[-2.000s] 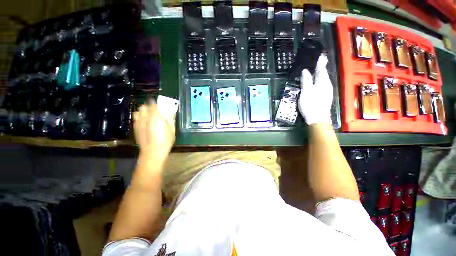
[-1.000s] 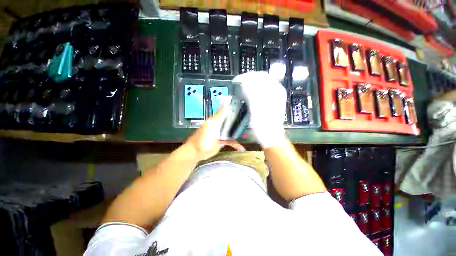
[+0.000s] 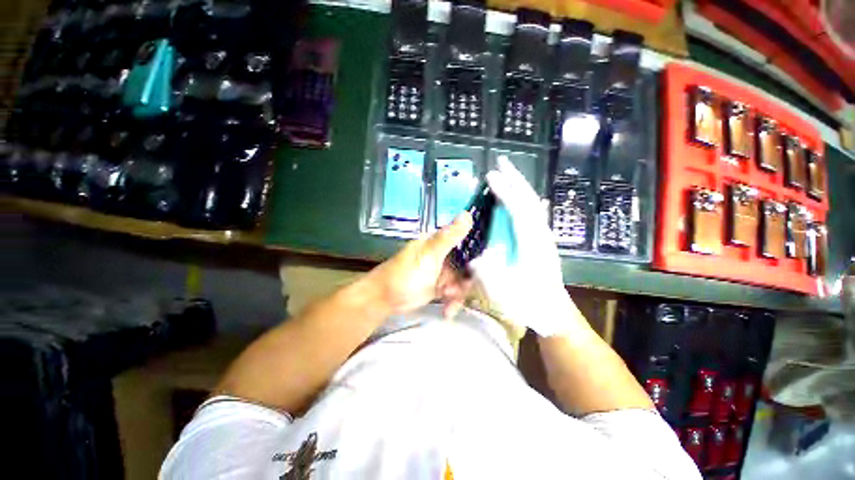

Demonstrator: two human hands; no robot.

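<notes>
My left hand, bare, holds a keypad phone handset by its lower part in front of the clear blister tray. My right hand, white-gloved, is closed around a teal piece beside the handset; whether the two are joined cannot be told. In the tray, two teal phone rears lie in the lower left pockets. Several keypad phones with long black upper parts lie in the upper row. Two more keypad phones lie at the lower right.
A red tray with copper-gold phones is at the right. A wrinkled black tray with a loose teal piece is at the left. A dark purple piece lies between trays. A black tray with red pieces is below right.
The white card seen earlier in my left hand no longer shows. Both hands have come together at the tray's front. The third teal rear has left its pocket; another keypad phone shows lower right.
</notes>
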